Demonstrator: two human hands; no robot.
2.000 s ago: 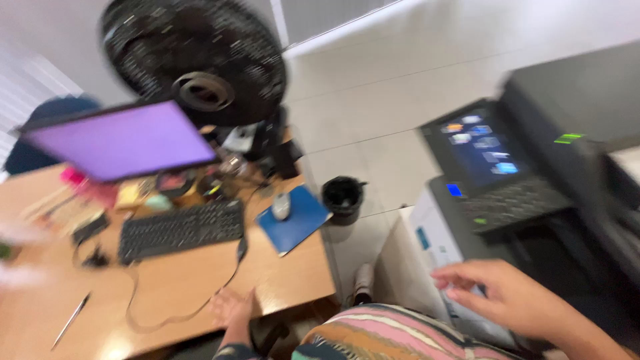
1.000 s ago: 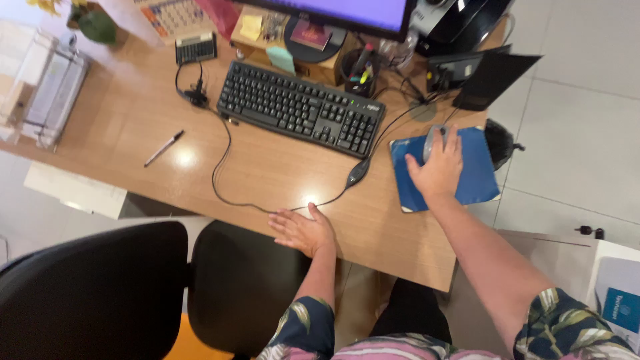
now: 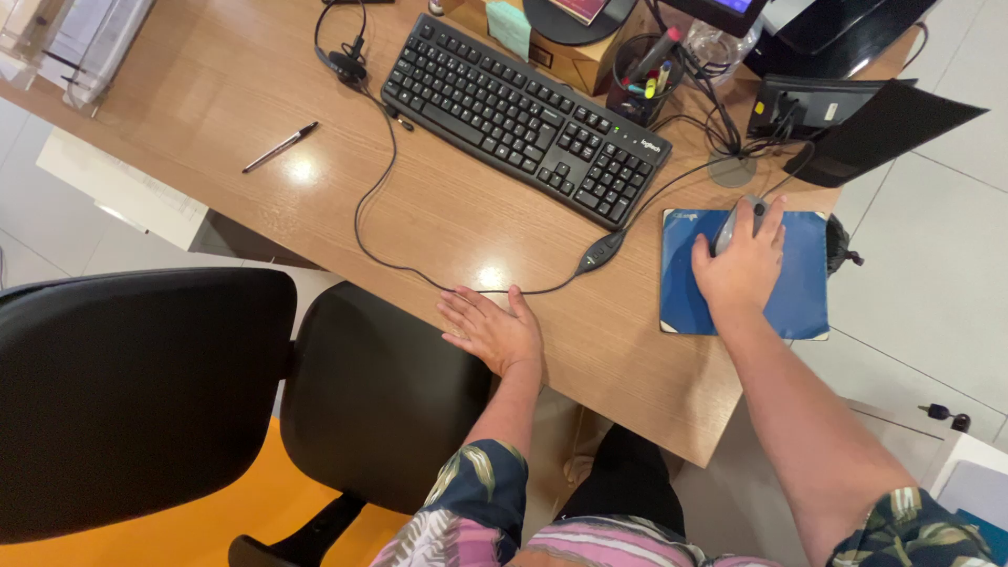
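Observation:
My right hand (image 3: 740,264) rests over a grey computer mouse (image 3: 738,224) on a blue mouse pad (image 3: 799,276), fingers draped along its body. My left hand (image 3: 496,327) lies flat at the front edge of the wooden desk (image 3: 622,331), fingers spread, holding nothing, beside a thin black cable. That cable bears an inline control (image 3: 602,252) and runs up to a headset's black part (image 3: 346,67). Between and beyond the hands sits a black Logitech keyboard (image 3: 528,114). A pen (image 3: 280,147) lies on the desk to the left.
A pen cup (image 3: 642,79), tangled cables and a black device (image 3: 815,106) stand at the back right. Clear plastic trays (image 3: 102,55) are at the far left. A black office chair (image 3: 378,394) stands against the desk's front, left of my legs.
Two seconds ago my right hand was near the printer; since one second ago it has been on the mouse. My left hand stays at the desk edge. The view has swung away from the printer.

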